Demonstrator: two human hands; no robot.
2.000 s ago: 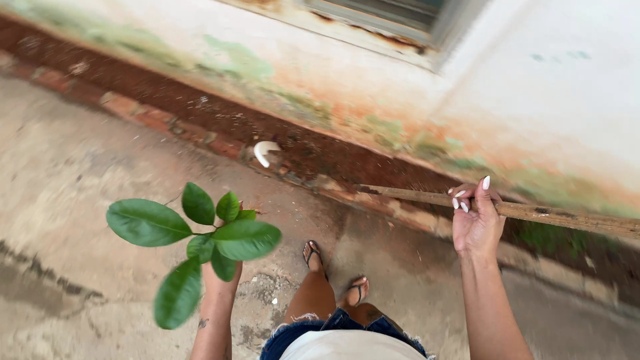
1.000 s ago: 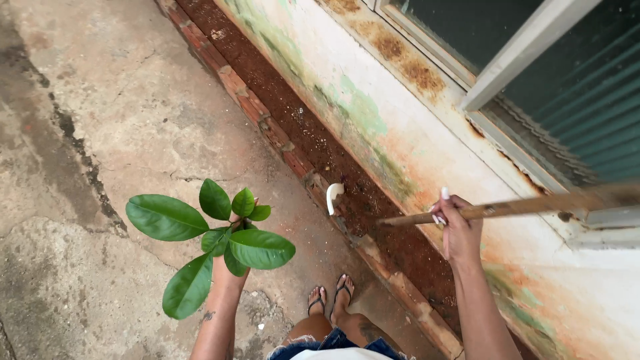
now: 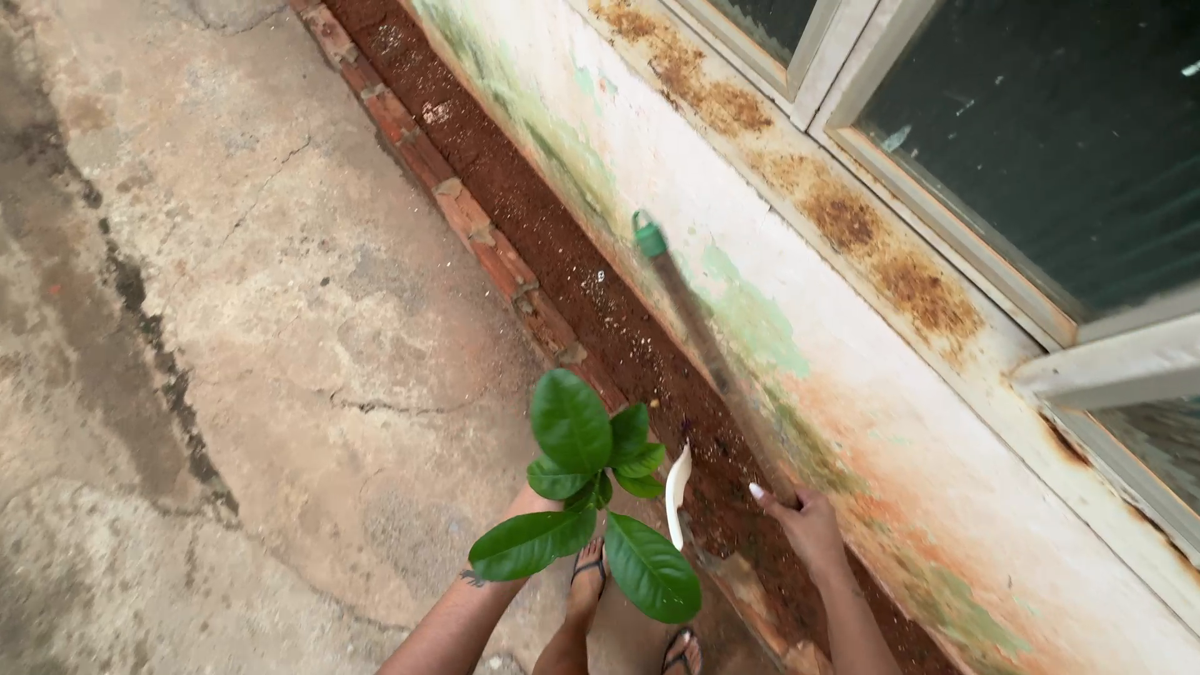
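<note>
My right hand (image 3: 808, 527) is closed around a wooden pole (image 3: 717, 366), which slants up and left along the wall and ends in a green plastic cap with a loop (image 3: 648, 236). A leafy green plant cutting or seedling (image 3: 572, 422) stands over my left hand (image 3: 539, 506); its leaves cover most of the hand and whatever part the fingers hold. Just right of the leaves, a curved white piece (image 3: 677, 497) lies at the edge of the soil strip (image 3: 562, 253). The pole's lower end is not visible.
A low brick edging (image 3: 450, 202) runs beside the soil, between cracked concrete paving (image 3: 309, 281) and a stained white wall (image 3: 778, 309). Above the wall, a rusty sill (image 3: 844, 216) and framed windows stand at the right. My feet in flip-flops (image 3: 589, 567) are below.
The pole has swung from reaching rightward past my right hand to slanting up and left, its green-capped end now showing. The plant has moved right, close to the white piece. The view has shifted.
</note>
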